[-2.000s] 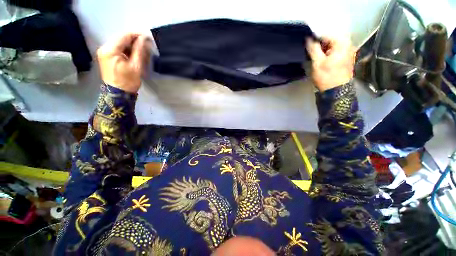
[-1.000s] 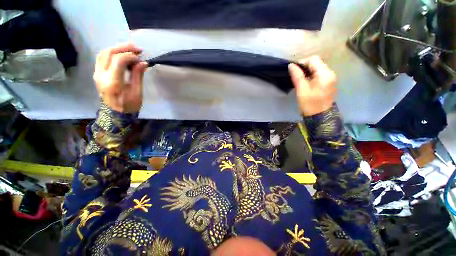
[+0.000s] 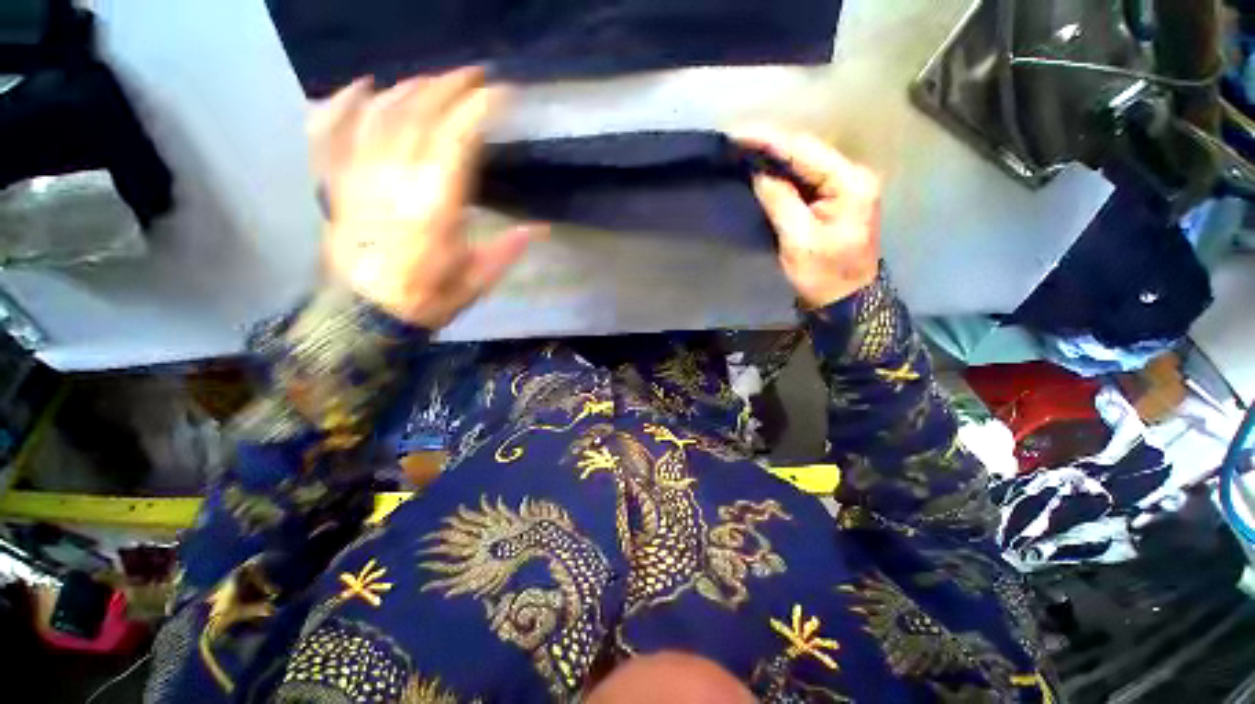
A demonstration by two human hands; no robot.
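Observation:
A black cut piece (image 3: 619, 193) lies across the white table (image 3: 908, 268) in front of me, close to its front edge. My left hand (image 3: 413, 193) is blurred, flat with fingers spread, over the piece's left end, which it hides. My right hand (image 3: 815, 206) pinches the piece's right end between thumb and fingers. Another black cut piece (image 3: 564, 35) lies flat farther back, cut off by the top of the picture.
The dark metal iron (image 3: 1032, 83) with its brown handle stands at the upper right. Black and silvery folded pieces (image 3: 76, 217) lie at the left. Dark cloth (image 3: 1129, 282) hangs at the right corner. A yellow bar (image 3: 103, 508) runs below the table.
One black piece now lies flat at the back. My left hand has opened from its pinch and spread over the front piece. My right hand still pinches, slightly farther left.

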